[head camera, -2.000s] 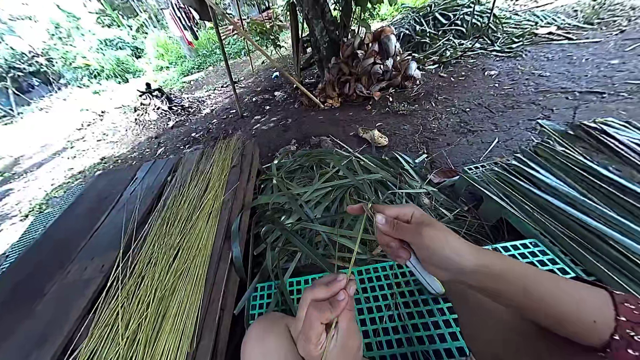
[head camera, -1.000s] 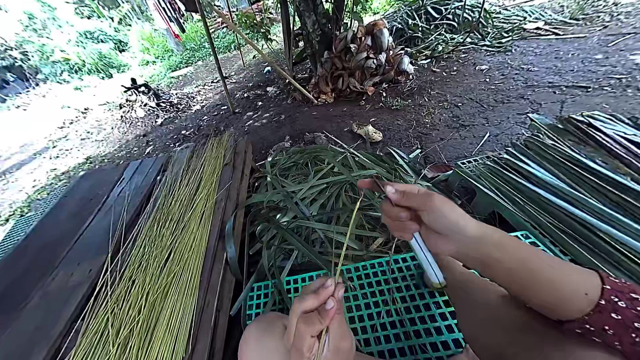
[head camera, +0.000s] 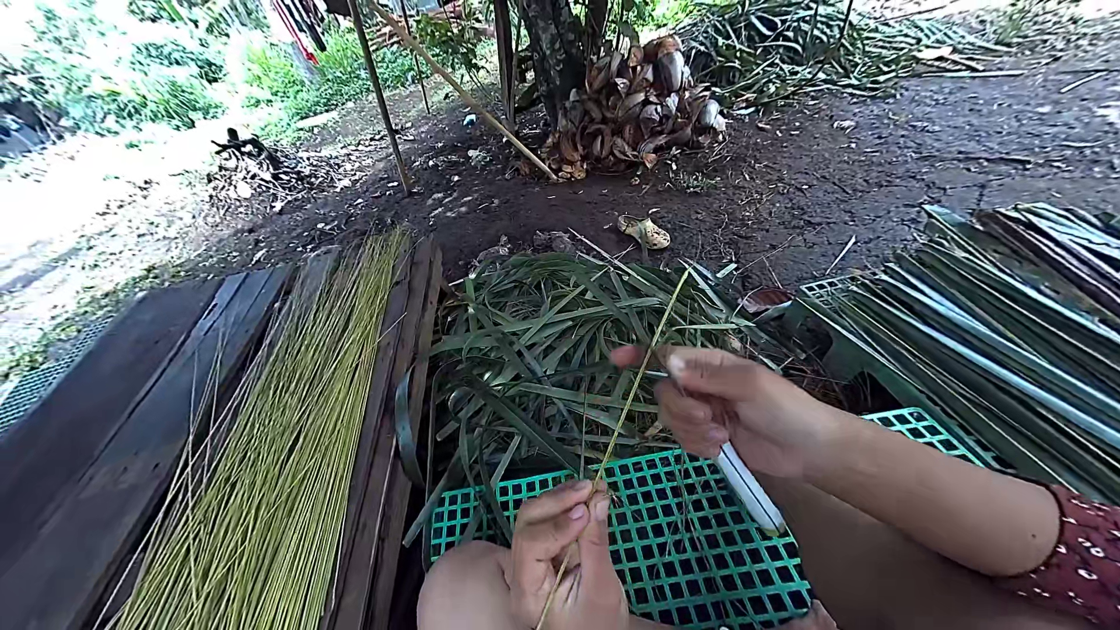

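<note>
My left hand [head camera: 569, 551] pinches a thin yellow-green leaf midrib [head camera: 632, 395] that rises up and to the right, its lower end passing down through the palm. My right hand [head camera: 713, 398] is shut on a knife with a pale handle [head camera: 751, 490]; its blade lies against the midrib, near the index finger, partly hidden. Beneath both hands is a green plastic lattice crate [head camera: 700, 560]. Behind them lies a heap of stripped green leaf strips [head camera: 542, 324]. Many similar midribs [head camera: 297, 437] are laid lengthwise on dark wooden planks [head camera: 131, 411] at the left.
Long green palm leaflets [head camera: 989, 332] are stacked at the right. Coconut husks [head camera: 630, 114] are piled by a tree trunk [head camera: 556, 52], with a slanting pole [head camera: 464, 92] beside them. A yellowish husk piece [head camera: 644, 232] lies on the dark soil. More fronds [head camera: 814, 44] lie farther back.
The midrib stays pinched in my left hand and now extends up past my right fingers. My right hand, holding the knife, has shifted slightly relative to the midrib.
</note>
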